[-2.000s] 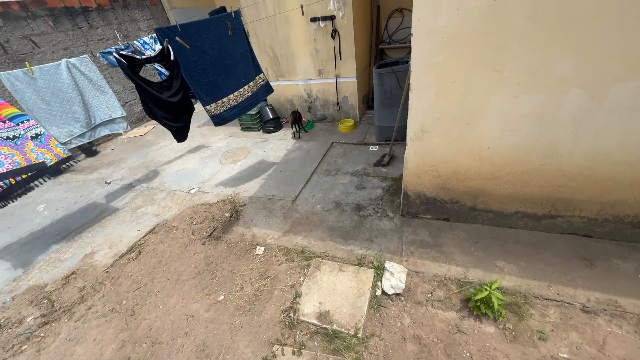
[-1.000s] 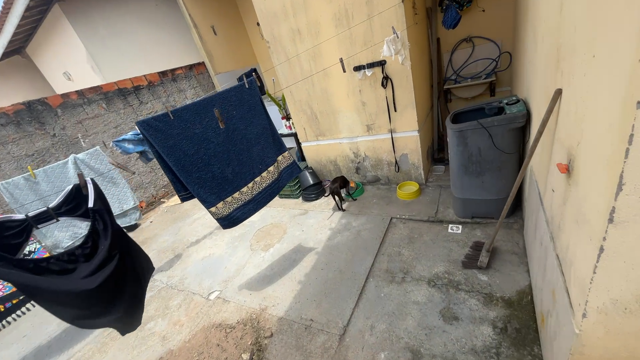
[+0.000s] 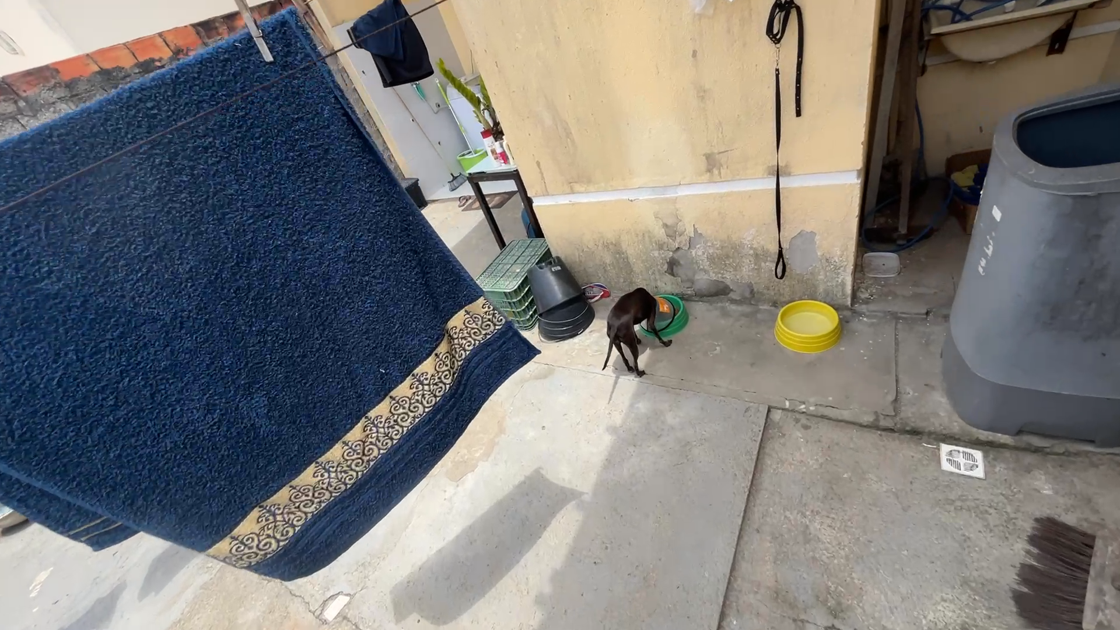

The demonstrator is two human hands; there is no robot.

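Note:
Neither of my hands shows in the head view. A large blue towel [image 3: 227, 289] with a gold patterned band hangs over a line at the left, close to the camera, with a clothespin [image 3: 254, 31] near its top. Beyond it a small dark dog [image 3: 632, 322] stands with its head over a green bowl [image 3: 672, 324]. A yellow bowl [image 3: 808, 326] sits on the concrete to the right of the dog. On the wall above hangs a black leash [image 3: 778, 149].
A grey washing machine [image 3: 1032, 280] stands at the right, a broom's bristles [image 3: 1054, 569] below it. Black buckets [image 3: 560, 302] and a green crate [image 3: 516, 271] sit by the wall corner. A floor drain [image 3: 962, 460] lies in the concrete. Dark clothing [image 3: 391, 44] hangs further back.
The view has moved forward across the yard, toward the dog and the bowls. The black garment and light towel seen at the left earlier are out of view.

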